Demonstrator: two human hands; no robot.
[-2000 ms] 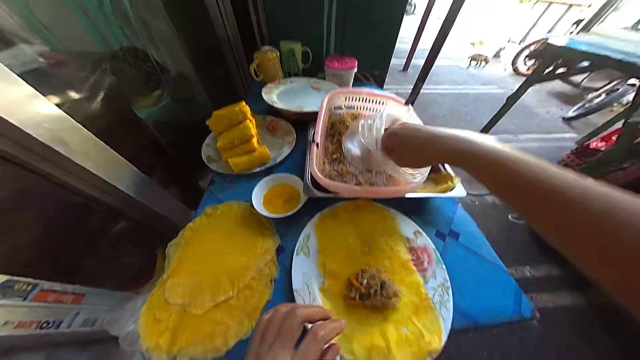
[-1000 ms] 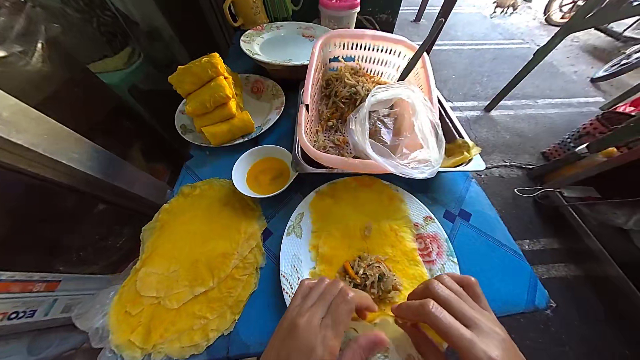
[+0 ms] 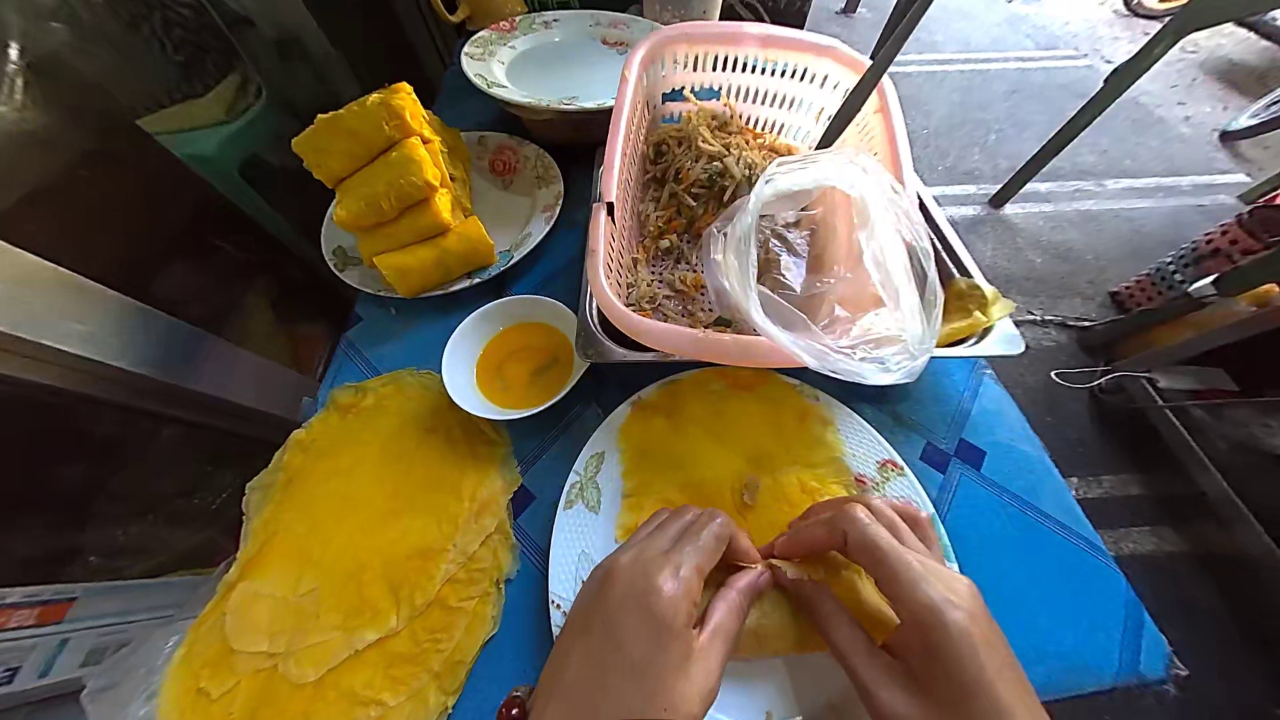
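Note:
My left hand (image 3: 665, 610) and my right hand (image 3: 890, 600) meet over a floral plate (image 3: 585, 540), pinching the near edge of a yellow wrapper sheet (image 3: 730, 440) between thumbs and fingers. That edge is folded up over the filling, which is now hidden. The far part of the sheet lies flat on the plate. Left of the plate lies a stack of yellow wrapper sheets (image 3: 370, 540). A white bowl of orange-yellow liquid (image 3: 525, 365) stands between stack and basket. Beyond the plate, a pink plastic basket (image 3: 750, 55) holds shredded filling (image 3: 700, 180) and an open clear plastic bag (image 3: 850, 280).
Yellow rolls (image 3: 400, 190) are piled on a floral plate (image 3: 520, 190) at the back left, near another plate (image 3: 560, 60). The basket stands on a metal tray (image 3: 990, 340) with a yellow scrap (image 3: 970, 310). The blue table covering (image 3: 1040, 560) ends at the right; metal bars rise beyond.
My right hand has come from the bag in the basket to the wrapper beside my left. The near edge of the wrapper has been folded over the filling, which showed before.

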